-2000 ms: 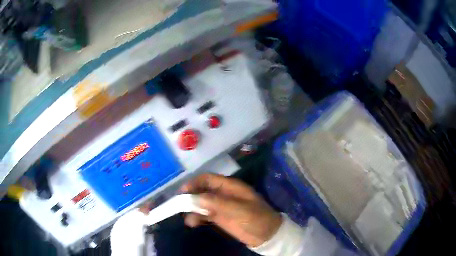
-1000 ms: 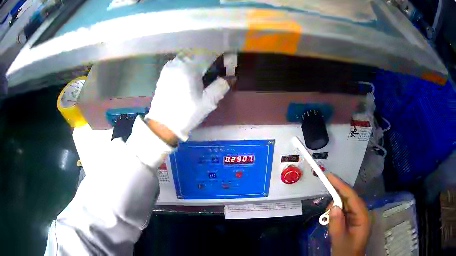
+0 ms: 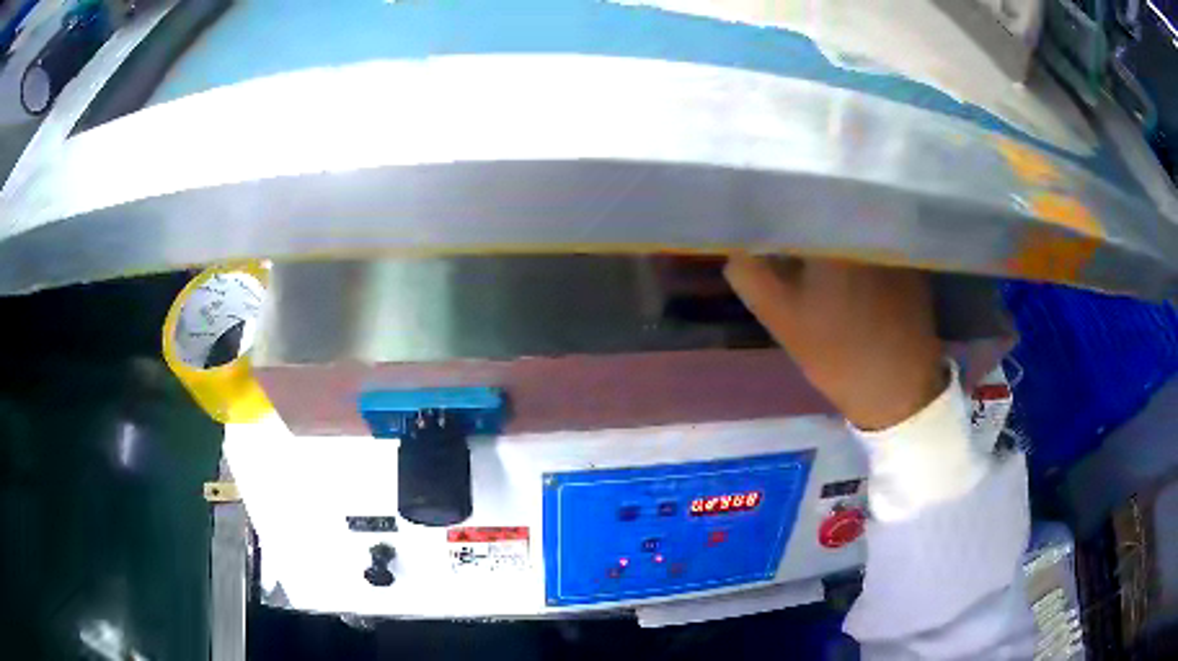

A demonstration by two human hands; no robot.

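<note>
My right hand (image 3: pixel 846 329) is bare with a white cuff and reaches in under the front edge of the large silver screen frame (image 3: pixel 517 213), over the metal bed (image 3: pixel 517 310). Its fingertips are hidden below the frame, so I cannot tell what they hold. No white plastic part can be made out at the hand. My left hand is out of the picture.
A blue control panel (image 3: pixel 672 527) with red digits is on the machine's front. A black start button (image 3: pixel 434 475) hangs from a blue bracket. A red emergency stop (image 3: pixel 841 527) is beside my sleeve. A yellow tape roll (image 3: pixel 213 342) is left; white parts (image 3: pixel 1053 600) show lower right.
My gloved left hand has left the bed and the picture. My right hand has moved from the lower right, where it held a white part, up under the frame. The view has shifted left.
</note>
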